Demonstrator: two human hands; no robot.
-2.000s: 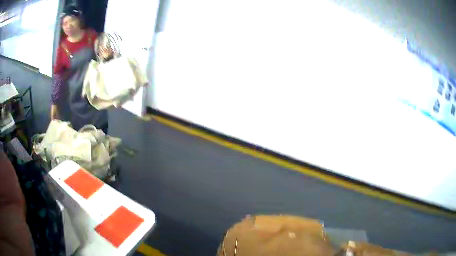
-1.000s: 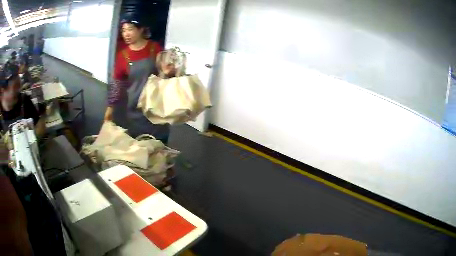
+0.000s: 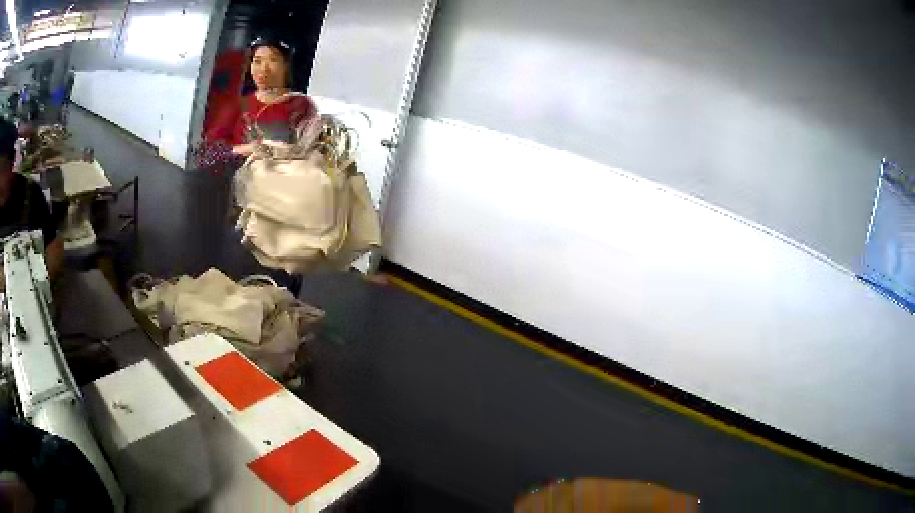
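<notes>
Neither of my hands can be made out in the head view. Nearest in front of me is a white table end [image 3: 316, 425] with two orange-red rectangles [image 3: 301, 465] on it. A white box-shaped machine part [image 3: 137, 403] stands at its left. A brown rounded thing [image 3: 608, 496], possibly the brown strips or sheets, is cut off by the bottom edge.
A person [image 3: 269, 112] in red stands by a door, holding cream bags [image 3: 301, 205] with rope-like handles. More cream bags [image 3: 231, 316] lie heaped beyond the table. Another person [image 3: 22, 200] is at the left edge. A yellow floor line [image 3: 562, 353] follows the white wall.
The view has shifted. The standing person now holds the cream bags in front of the body with both arms raised and faces this way. Less of the brown thing shows at the bottom.
</notes>
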